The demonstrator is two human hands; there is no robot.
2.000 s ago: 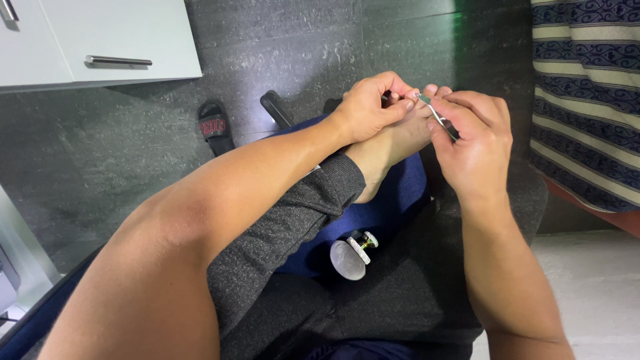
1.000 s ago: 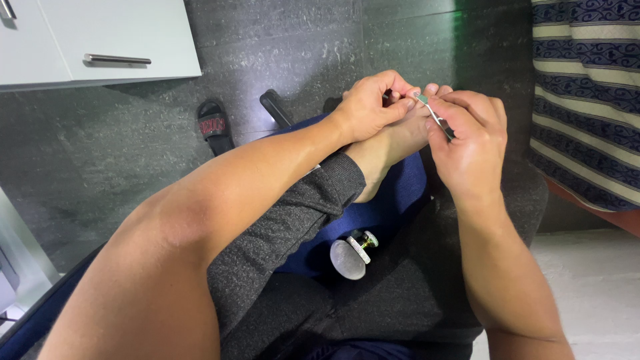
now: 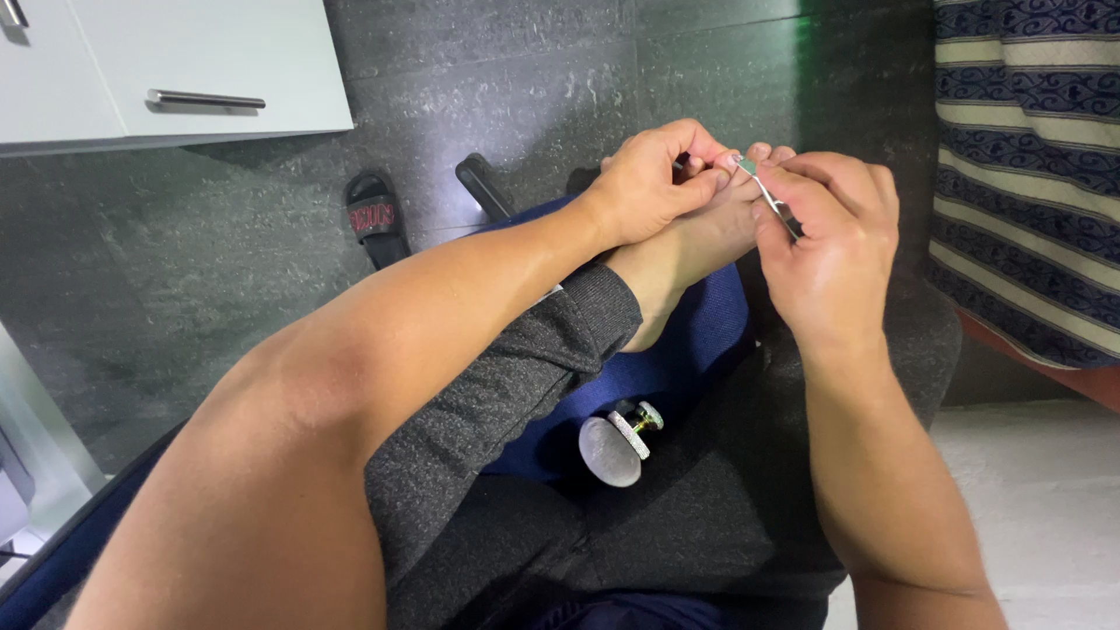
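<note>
A bare foot (image 3: 691, 241) rests sole down on the blue fabric seat (image 3: 700, 324), its toes toward the upper right. My left hand (image 3: 652, 184) grips the front of the foot, thumb and fingers pinching around a toe. My right hand (image 3: 831, 236) holds a slim metal nail tool (image 3: 773, 199) with a green part near its tip; its exact kind I cannot tell. The tip touches or is very close to the toe at my left fingertips. On the seat between the legs lies a small round-headed object (image 3: 612, 451) with a glittery rim and a gold-coloured stem.
A black slide sandal (image 3: 374, 219) lies on the dark tiled floor (image 3: 254, 227). Beside it a black chair-base leg (image 3: 483, 185) sticks out. A white cabinet (image 3: 219, 52) with bar handles stands upper left. Striped blue and cream cloth (image 3: 1028, 184) hangs at the right.
</note>
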